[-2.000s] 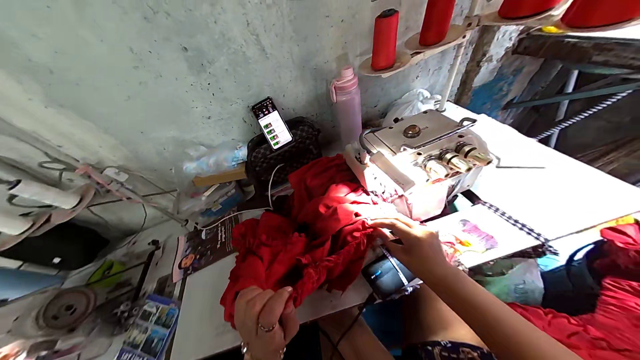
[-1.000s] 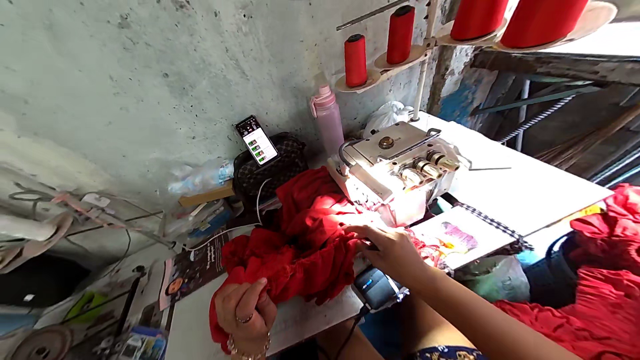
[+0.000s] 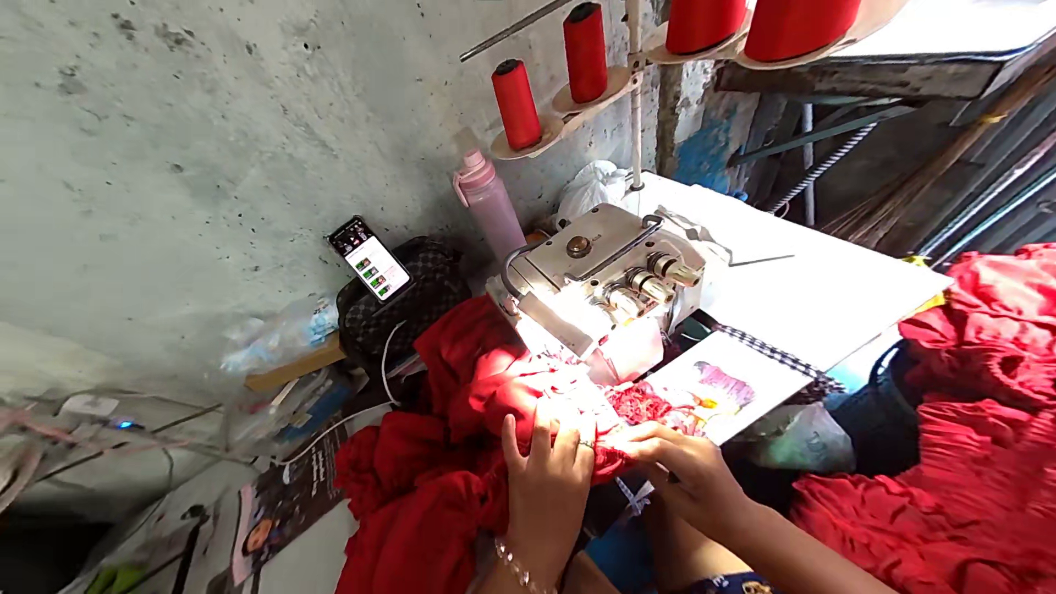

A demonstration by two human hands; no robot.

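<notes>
Bunched red fabric [image 3: 429, 470] lies over the front of the table and up against the overlock sewing machine [image 3: 602, 256]. My left hand [image 3: 551, 466], with a ring and a bracelet, rests on the cloth, fingers spread and pressing it just in front of the machine. Beside it, my right hand [image 3: 681, 466] pinches the edge of the same fabric between thumb and fingers. Strong sunlight washes out the cloth near the presser foot area, so the needle is hidden. Red thread cones [image 3: 516, 103] stand on the rack above the machine.
Behind the fabric, a phone [image 3: 371, 260] leans on a dark checkered bag [image 3: 441, 276], with a pink bottle [image 3: 491, 202] nearby. A white cable [image 3: 386, 363] runs down to the table. More red ruffled fabric [image 3: 957, 487] is heaped at the right. A plastic bag [image 3: 804, 437] hangs beneath the table edge.
My left hand has moved from the fabric's lower left end to the cloth beside my right hand, near the machine. Its fingers, bent around the cloth before, are now spread on it.
</notes>
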